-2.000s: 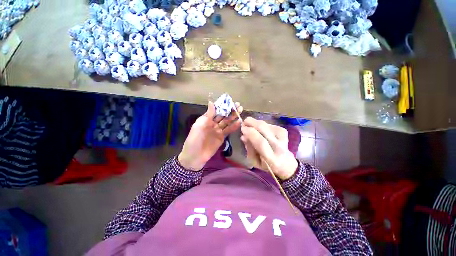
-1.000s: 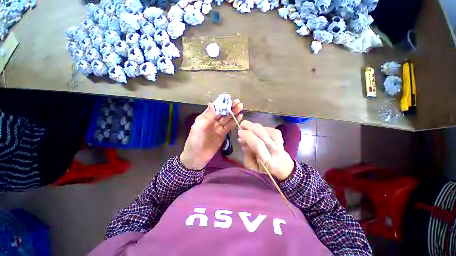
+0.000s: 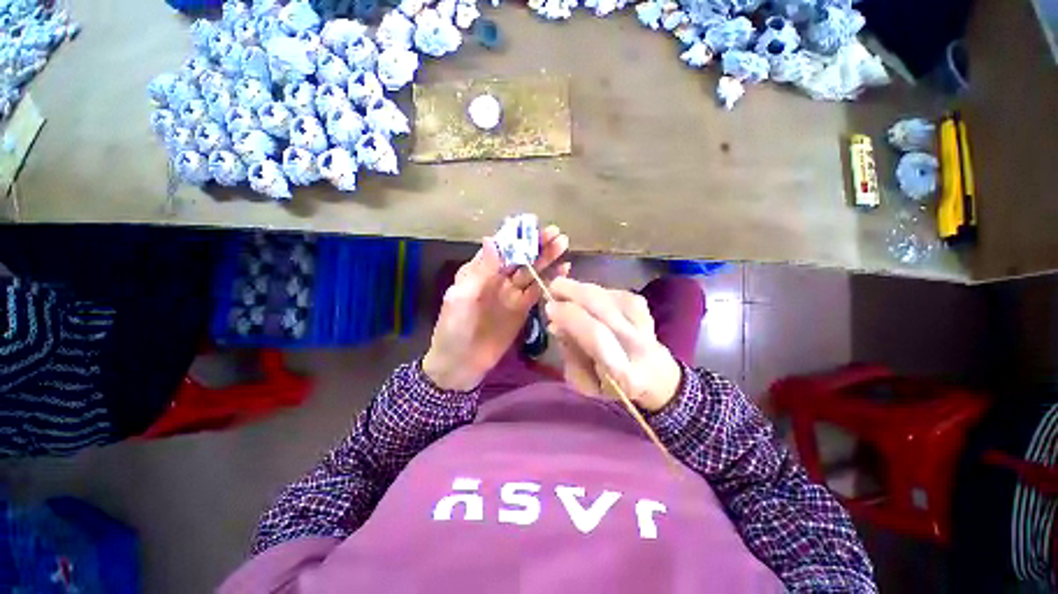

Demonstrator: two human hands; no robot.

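My left hand (image 3: 478, 308) holds a small knobbly white-blue moulded piece (image 3: 517, 239) in its fingertips, in front of the table's near edge. A dark opening shows in the piece. My right hand (image 3: 609, 337) grips a thin tan stick (image 3: 636, 412) between thumb and fingers. The stick's upper tip is at the lower side of the piece; its other end reaches back over the purple apron. Whether the tip touches the piece or goes into it is too small to tell.
The wooden table (image 3: 650, 192) bears rows of pale blue pieces (image 3: 290, 110), a loose heap (image 3: 772, 46), a brown board (image 3: 528, 137) with a white spot (image 3: 484, 111), a yellow-black knife (image 3: 956, 180) and a labelled block (image 3: 863, 172). Below are blue crates (image 3: 348, 296) and red stools (image 3: 888, 424).
The stick's tip has moved from the right side of the piece to its lower side. The piece is slightly turned. The right hand has shifted slightly left, and the view has shifted a little.
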